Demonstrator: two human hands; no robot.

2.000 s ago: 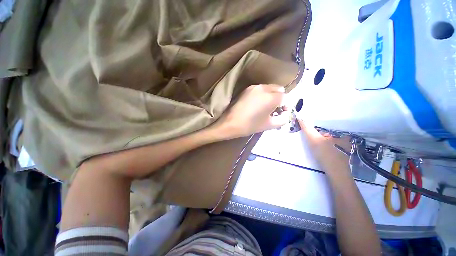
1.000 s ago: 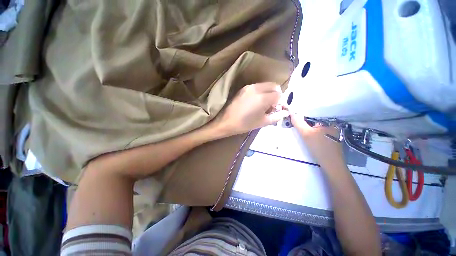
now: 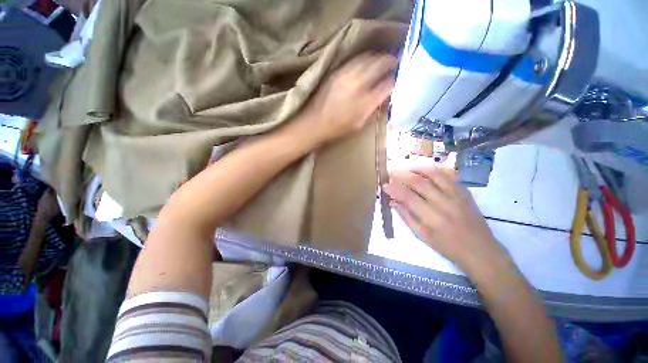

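The khaki cloth (image 3: 206, 78) lies in folds left of the white sewing machine head (image 3: 444, 85). A flatter part reaches the table's front edge. My left hand (image 3: 359, 96) is curled on the cloth's right edge, its fingertips partly hidden beside the head. My right hand (image 3: 437, 213) lies palm down on the white bed, fingers beside the needle area, thumb side touching a narrow khaki strip (image 3: 387, 218) along the cloth edge. Whether it pinches the strip cannot be told. Needle and presser foot are not clear in the glare.
Scissors with one yellow and one red loop (image 3: 588, 237) lie on the table at right. The grey front edge (image 3: 419, 281) carries a measuring scale. A grey vented box (image 3: 25, 67) stands at upper left. A person in patterned clothing (image 3: 25, 234) is at far left.
The view has turned and shifted, so the machine head sits further left. My left hand has moved up along the cloth; my right hand has moved off the needle area to the near cloth edge.
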